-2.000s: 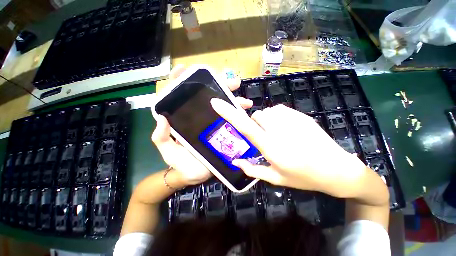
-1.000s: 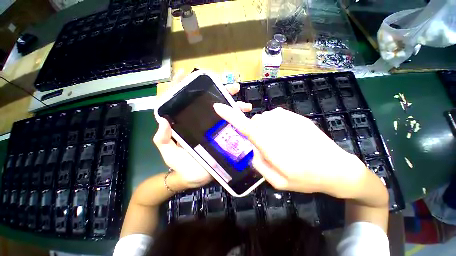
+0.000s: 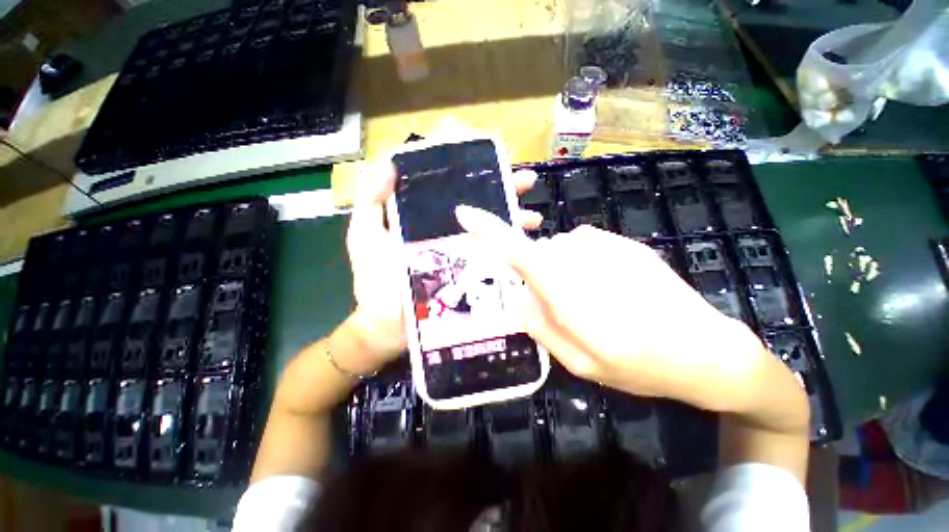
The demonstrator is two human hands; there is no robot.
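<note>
A smartphone (image 3: 458, 281) in a pale case is held nearly upright in the picture, its screen dark at the top with a bright photo in the middle. My left hand (image 3: 377, 265) is closed around the phone's left side and back, its fingertips showing past the right edge. My right hand (image 3: 614, 301) lies over the phone's right edge, with one fingertip at the upper screen; its other fingers are washed out by glare, and I cannot tell if it grips the phone. A black blister tray (image 3: 760, 275) with dark plastic housings lies under my hands and is partly hidden.
Another filled tray (image 3: 135, 343) lies at the left. Stacked black trays (image 3: 229, 83) sit behind it. A small white-labelled bottle (image 3: 574, 120), a second bottle (image 3: 407, 47) and clear bags (image 3: 697, 104) stand or lie at the back. Pale bits (image 3: 860, 267) and a hanging bag (image 3: 832, 88) are at right.
The phone has turned from a slant to nearly upright in the picture, and my left hand has turned with it. The screen now shows a larger photo without the blue frame.
</note>
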